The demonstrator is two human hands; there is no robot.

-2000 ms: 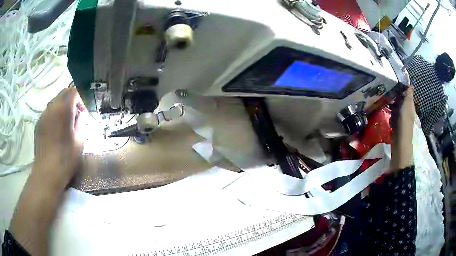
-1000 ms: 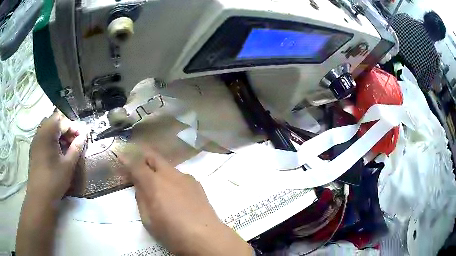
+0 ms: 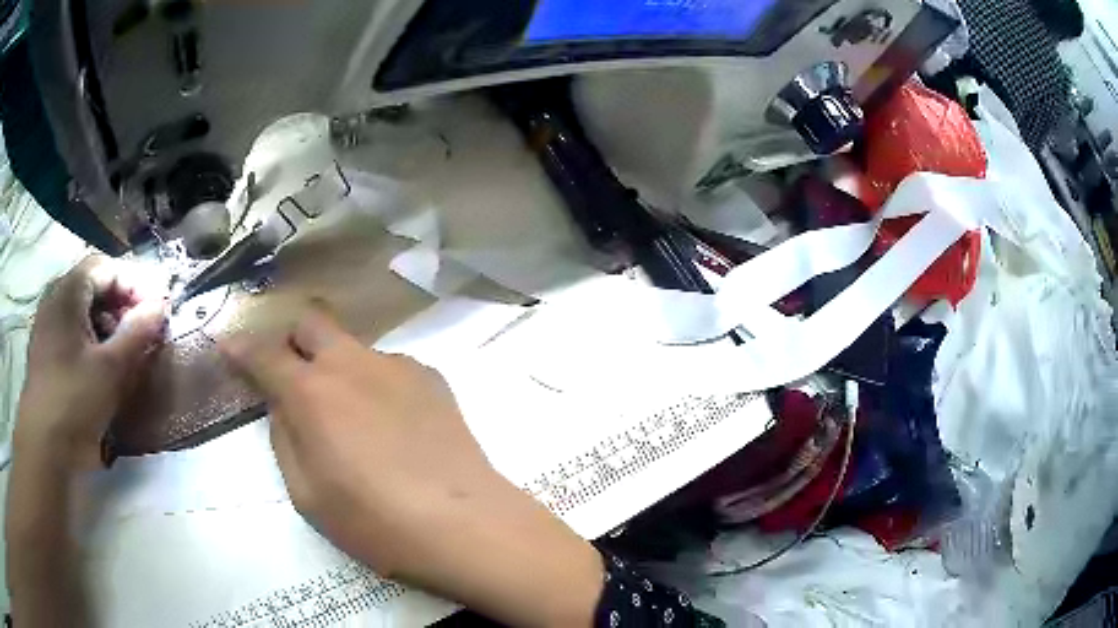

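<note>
My left hand [image 3: 86, 344] is at the left end of the machine, its bent fingertips beside the brightly lit needle area [image 3: 184, 288]. What lies between those fingertips is too bright to tell. My right hand [image 3: 356, 429] is over the front of the machine bed plate [image 3: 184, 380], thumb and index finger together just right of the needle area; I cannot tell if they pinch anything. A white fabric strip [image 3: 846, 270] runs in two bands from the table over the red plastic bag [image 3: 926, 141]. Small white fabric pieces [image 3: 417, 260] lie on the bed plate.
The machine head [image 3: 282, 61] with its blue screen [image 3: 650, 15] spans the top. Dark-handled tools [image 3: 601, 196] lie under its arm. A printed ruler [image 3: 638, 448] runs along the table edge. A white fabric pile [image 3: 1042, 368] is at right. A person in checked clothing [image 3: 1018, 61] is behind.
My right hand has come from the red bag at right to beside the needle area. My left hand stays near the needle. The view has shifted, so the machine sits higher and further left.
</note>
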